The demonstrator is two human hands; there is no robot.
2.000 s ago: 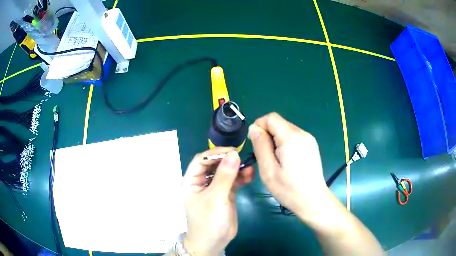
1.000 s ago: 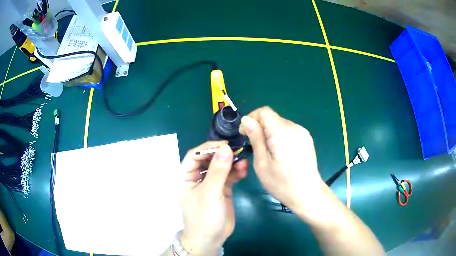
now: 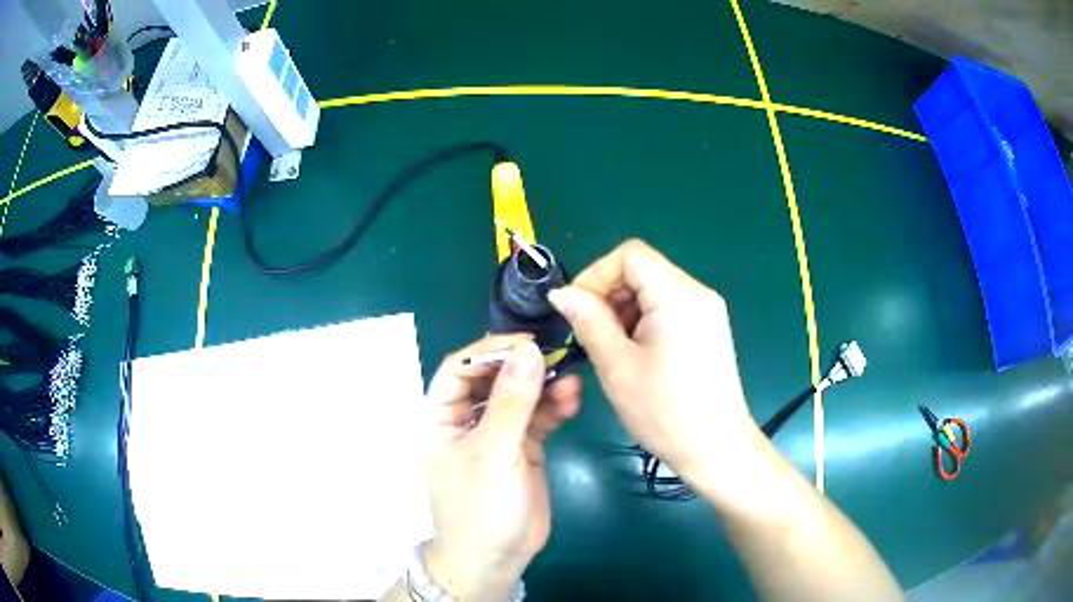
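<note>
The heat gun (image 3: 506, 194) stands with its black nozzle up in front of me. My right hand (image 3: 647, 341) pinches a thin wire whose white marker sleeve (image 3: 530, 251) lies over the nozzle mouth. My left hand (image 3: 500, 453), just below the nozzle, holds wires, with another white sleeve (image 3: 487, 356) sticking out at its thumb. The fingers hide most of these wires. A black wire harness (image 3: 791, 412) with a white connector (image 3: 853, 359) lies to the right, partly behind my right forearm.
A white paper sheet (image 3: 277, 459) lies at left. Harnesses with white tips (image 3: 71, 388) lie at the far left, beside one with a green end (image 3: 132, 282). Orange-handled snips (image 3: 951, 447) lie at right, below a blue bin (image 3: 1000, 212). The heat gun's black cord (image 3: 341, 251) curves left.
My right hand has moved slightly left and down. The sleeve over the nozzle has shifted left and changed its tilt. My left hand has moved slightly left and still holds the wires.
</note>
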